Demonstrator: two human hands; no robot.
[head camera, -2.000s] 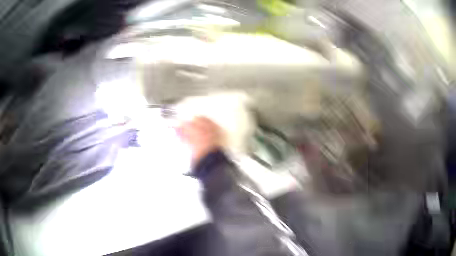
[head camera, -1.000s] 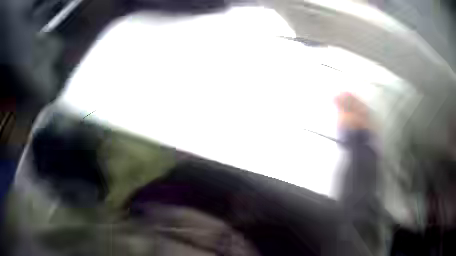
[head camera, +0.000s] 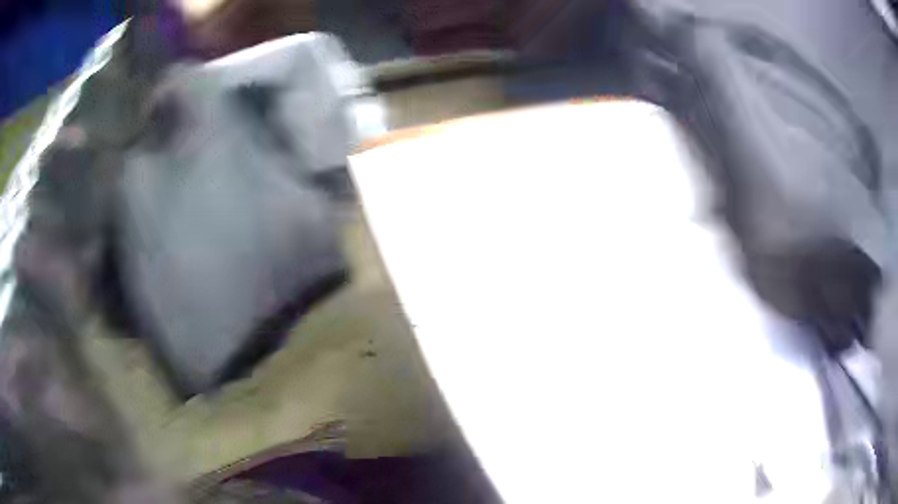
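The view is blurred. A grey panel with a dark edge (head camera: 222, 246), likely a garment piece, lies or hangs at the left, beside the table's edge. A purple cuff and a blurred skin-toned patch, seemingly my left hand (head camera: 209, 8), are at the top left, cut off by the frame's edge. Its fingers and anything in them cannot be made out. My right hand is not in view.
The glaring white table top (head camera: 561, 266) fills the middle and lower right. Dark grey cloth (head camera: 778, 167) lies along its right side. A yellowish floor (head camera: 295, 384) shows below left. A camouflage sleeve with a white stripe (head camera: 44, 167) runs up the left edge.
The view has swung to the table's left end and the floor beside it. My right hand has left the picture; the grey panel and striped sleeve have come in at the left.
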